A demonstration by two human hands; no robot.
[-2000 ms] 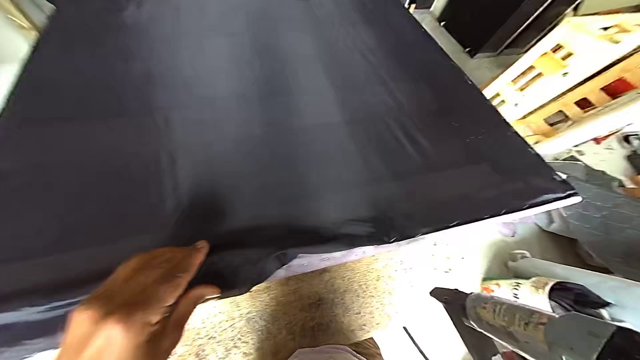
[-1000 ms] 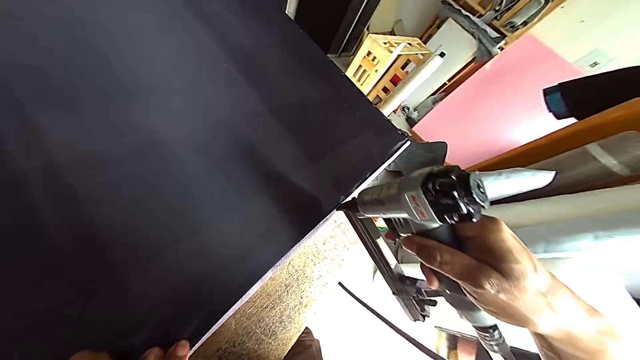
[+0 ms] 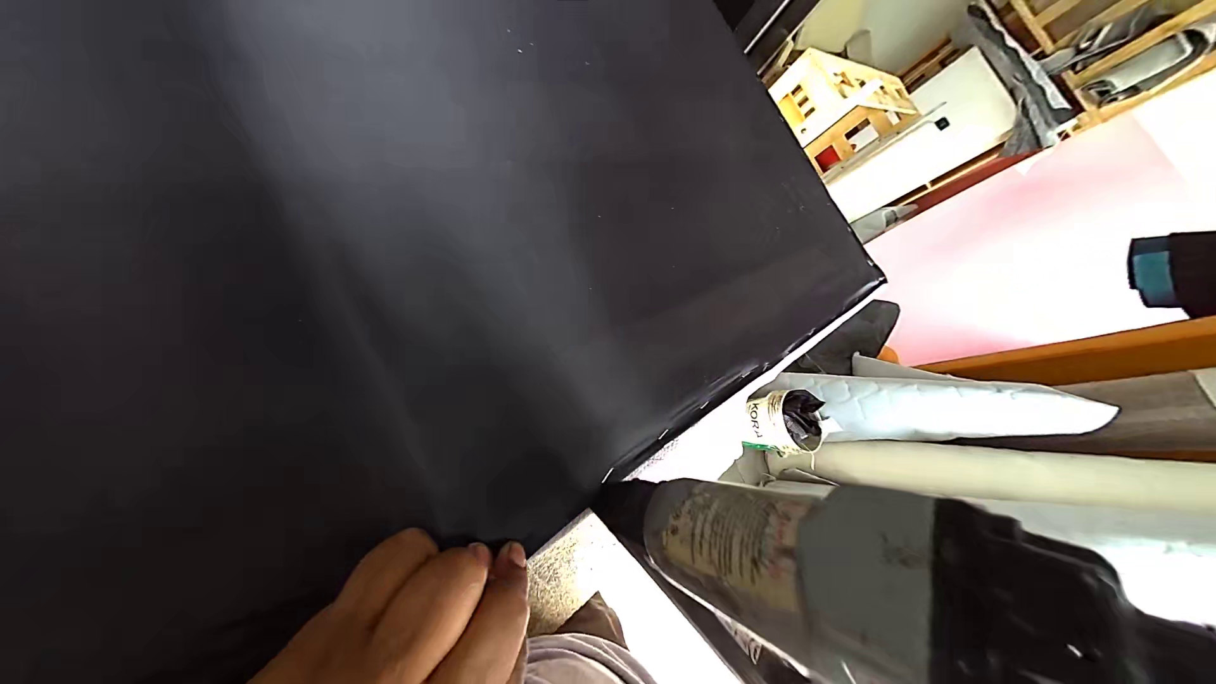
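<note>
A large sheet of black fabric or leatherette (image 3: 427, 266) lies stretched over a flat panel and fills the left and middle of the view. My left hand (image 3: 427, 608) pinches the black sheet at the panel's near edge. To its right, a pneumatic staple gun (image 3: 760, 541) has its dark nose against that edge, with its body large in the lower right. My right hand is out of view. Several small staples show along the edge from the gun's nose toward the far right corner.
Rolls of pale material (image 3: 988, 465) lie at the right beside an open can or tube (image 3: 784, 421). Behind are a pink sheet (image 3: 1045, 237), an orange-brown beam (image 3: 1083, 353) and a small wooden model house (image 3: 836, 104). A speckled surface (image 3: 560, 575) shows below the panel's edge.
My left hand has moved up along the edge, closer to the staple gun's nose. My right hand, seen on the staple gun one second ago, is out of view. The camera view has shifted.
</note>
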